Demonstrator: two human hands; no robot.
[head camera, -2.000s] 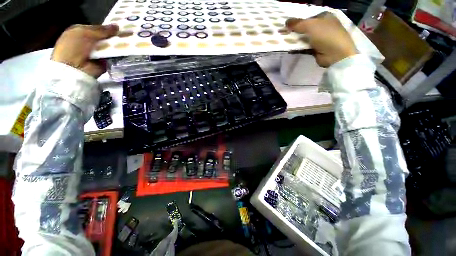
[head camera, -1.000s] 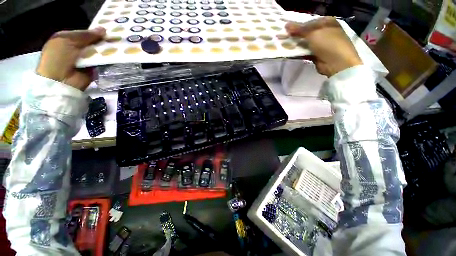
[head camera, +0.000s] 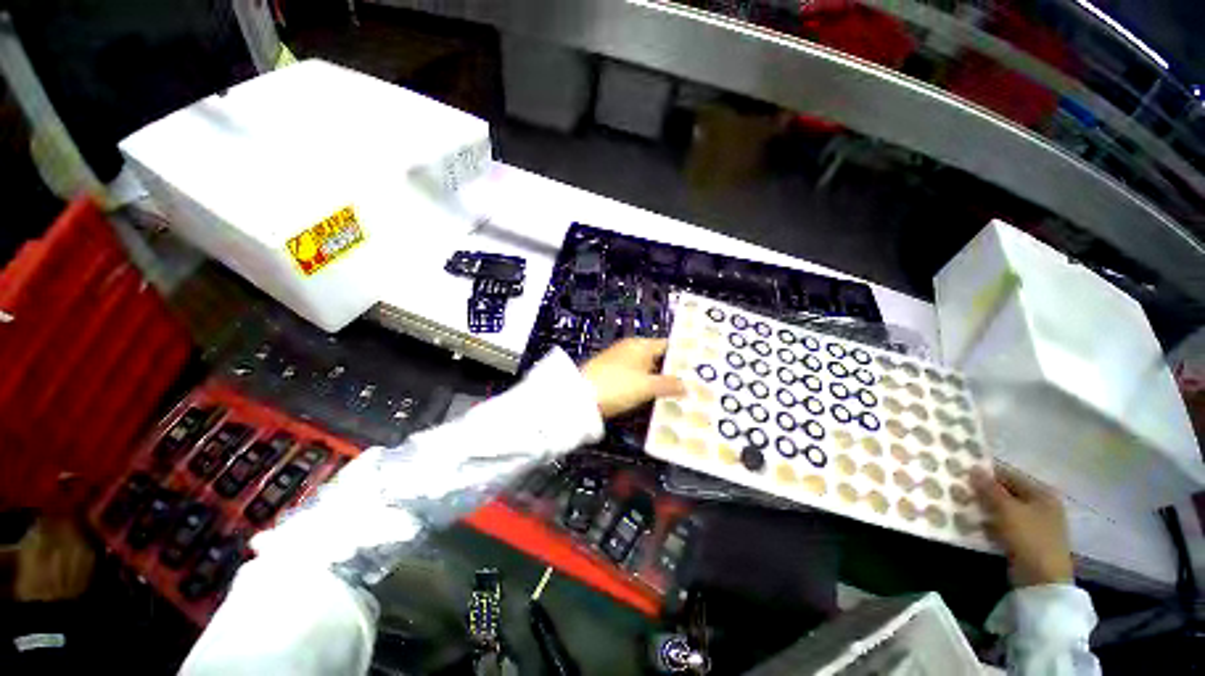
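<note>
A large white sheet (head camera: 866, 456) with rows of dark rings and tan circles is held tilted over the black parts tray (head camera: 793, 280). My left hand (head camera: 629, 376) grips its left edge. My right hand (head camera: 1024, 526) grips its lower right corner. A single solid dark disc (head camera: 752, 457) is on the sheet near its lower left. The sheet hides much of the tray.
A white foam box (head camera: 317, 185) with a yellow-red label stands at upper left, another (head camera: 1057, 357) at right. Black phone parts (head camera: 489, 287) lie on the shelf. Red phone trays (head camera: 337, 456), a circuit board (head camera: 485, 610) and an open white box (head camera: 879, 647) are nearer.
The view has turned left. The sheet is lower in view, over the tray, and shows more of its face. Both hands still hold it. The labelled foam box has come fully into view.
</note>
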